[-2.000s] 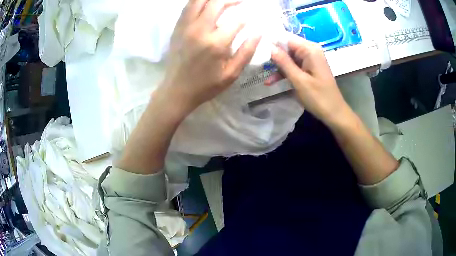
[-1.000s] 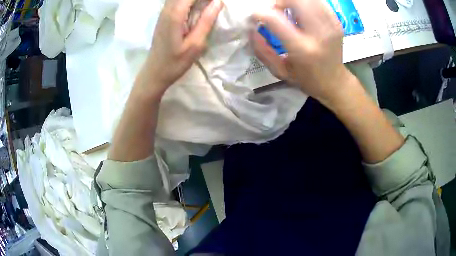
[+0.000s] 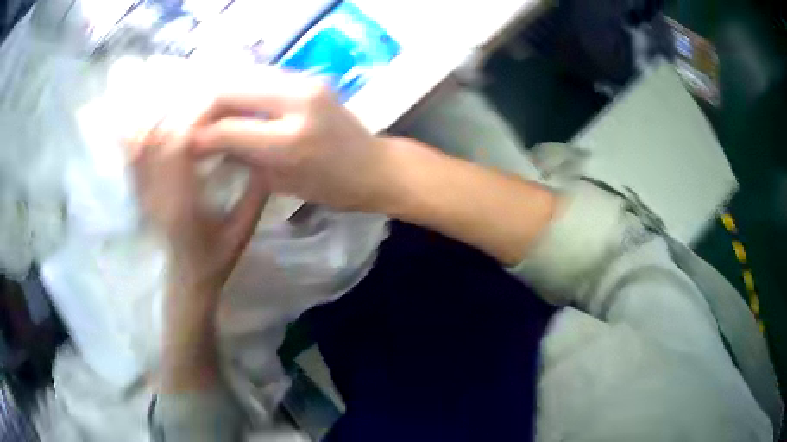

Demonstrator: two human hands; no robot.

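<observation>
The white garment piece (image 3: 267, 268) covers the table edge and hangs toward my lap; the view is blurred. My left hand (image 3: 194, 194) is closed on a bunched part of the cloth. My right hand (image 3: 289, 142) is against my left hand, its fingers curled over the same bunch. The blue tray (image 3: 345, 52) lies on the table beyond my right hand. The fingertips are blurred, and the needle area cannot be made out.
The white sewing table (image 3: 431, 52) has a brown front edge running diagonally. More white cloth (image 3: 52, 224) lies at the far left. A dark apron (image 3: 431, 337) covers my lap. A pale panel (image 3: 664, 155) stands at the right, beside yellow-black floor tape (image 3: 740, 259).
The camera has turned, so the table and tray appear further left and tilted. My hands, apart a second ago, have come together on the cloth.
</observation>
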